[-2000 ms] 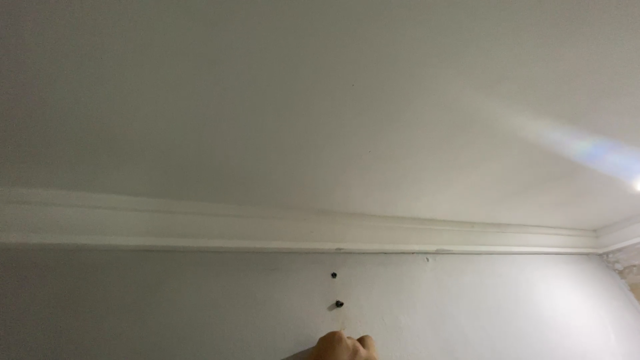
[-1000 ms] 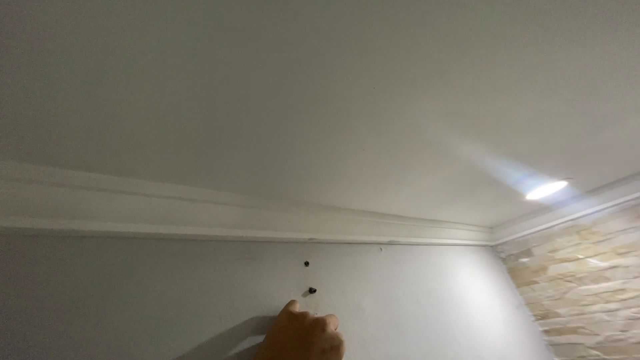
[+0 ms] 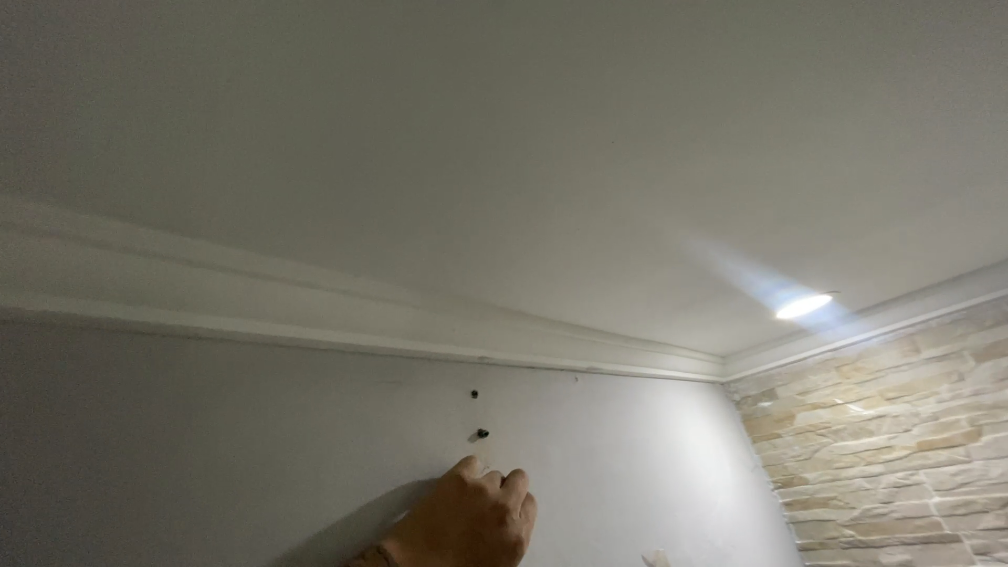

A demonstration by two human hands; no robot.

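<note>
My left hand [image 3: 480, 512], as it appears from the forearm coming in at lower left, is against or close to the grey-white wall [image 3: 630, 465]. Its back faces me and its fingers are curled; whatever the fingertips touch or hold is hidden. Just above the knuckles, a small dark fastener or plug [image 3: 483, 433] sticks out of the wall. Higher up is a second small dark plug or hole [image 3: 474, 394], below the moulding. My right hand is out of view.
White cornice moulding [image 3: 315, 327] runs between wall and ceiling [image 3: 472, 157]. A lit recessed ceiling light [image 3: 803, 305] shines at right, near a wall of beige stone cladding [image 3: 898, 441]. A small pale patch [image 3: 655, 558] shows at the bottom edge.
The view has swung right, bringing the ceiling light and stone cladding in. More of my hand shows than two seconds ago, still below the two dark spots.
</note>
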